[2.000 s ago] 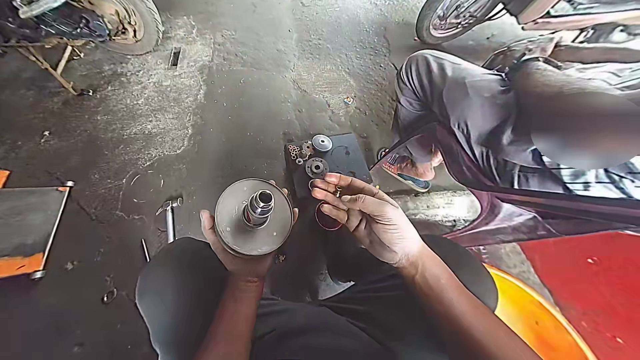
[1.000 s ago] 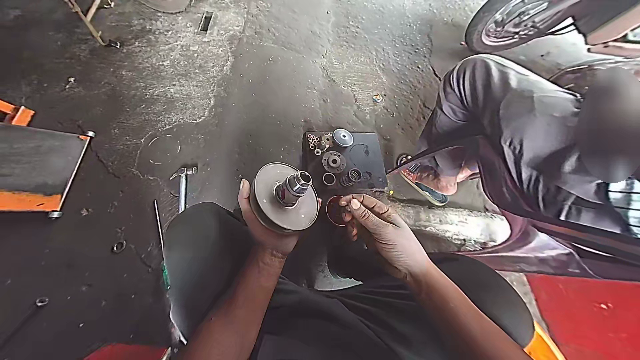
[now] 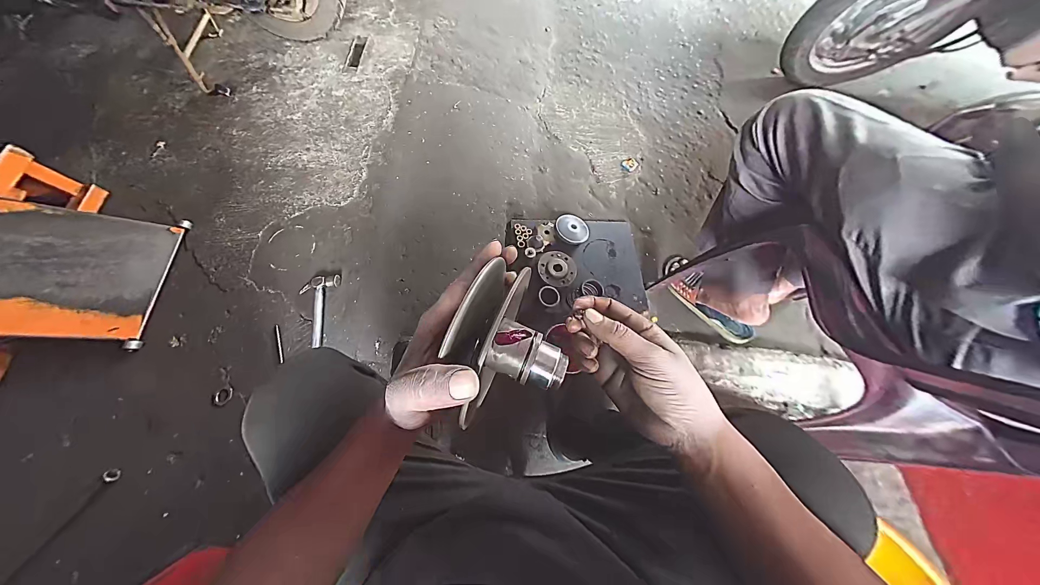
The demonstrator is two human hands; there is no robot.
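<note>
My left hand (image 3: 435, 386) grips a metal scooter pulley assembly (image 3: 487, 341) by its discs, thumb on the near face. The assembly is tilted on its side, its short shiny hub pointing right, and a slot in the hub shows reddish grease. Just right of the hub, my right hand (image 3: 642, 366) pinches something small between thumb and fingertips, too small to name. A thin red ring (image 3: 561, 331) hangs at those fingers. Beyond both hands lies a dark plate (image 3: 621, 252) bearing a round metal cap (image 3: 572, 229), a flanged disc (image 3: 557, 268), a ring (image 3: 549, 296) and several small rings.
A hammer (image 3: 318, 313) and a thin rod (image 3: 279, 344) lie on the floor at left, near a small ring (image 3: 223, 396). An orange-framed stand (image 3: 77, 272) is farther left. Another person (image 3: 861, 179) sits at right, a sandalled foot near the plate. A motorcycle wheel (image 3: 861, 41) stands behind.
My left hand has turned the pulley assembly from hub-up to lying on its side, hub toward my right hand. The right hand still holds the red ring close by.
</note>
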